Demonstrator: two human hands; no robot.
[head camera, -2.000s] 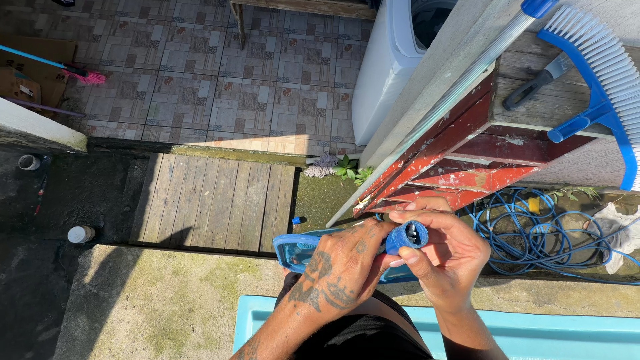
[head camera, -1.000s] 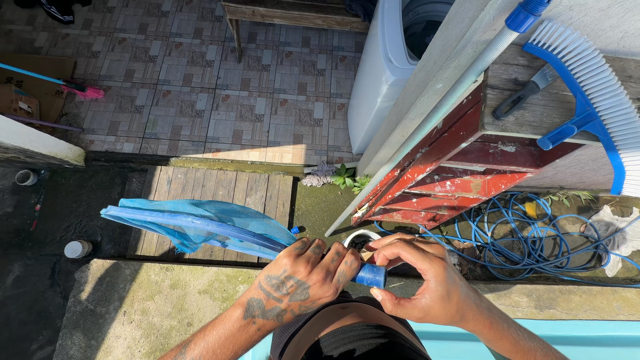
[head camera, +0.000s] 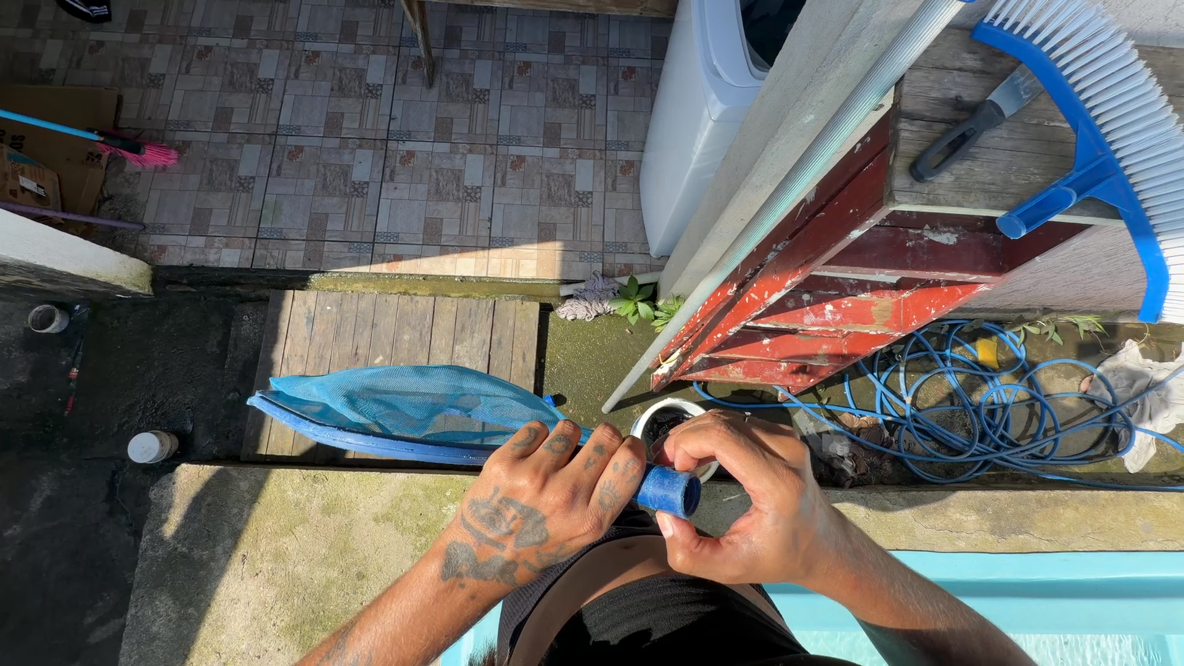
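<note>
A pool leaf net (head camera: 425, 407) with blue mesh and a blue plastic frame stretches to the left, with its round hollow handle socket (head camera: 670, 491) at the right end. My left hand (head camera: 555, 486) is closed around the handle just left of the socket. Beside the socket's open end, my right hand (head camera: 754, 490) has its thumb below and its fingers above, curved around the socket; whether the fingertips touch it is hard to tell. A white bucket (head camera: 698, 407) with dark contents stands below and behind my right hand, partly hidden by it.
A metal pole (head camera: 795, 185) leans along red-painted wooden steps (head camera: 832, 314). On the wooden top lie a blue pool brush (head camera: 1101, 157) and a scraper (head camera: 971, 129). A tangled blue hose (head camera: 962, 407) lies at right. The light-blue pool edge (head camera: 980, 573) is near me, a wooden slatted board (head camera: 398, 324) ahead.
The net, pointing away and mostly hidden two seconds ago, has swung out to the left. Its socket has turned from facing up at me to facing right. Both hands have stayed near the socket.
</note>
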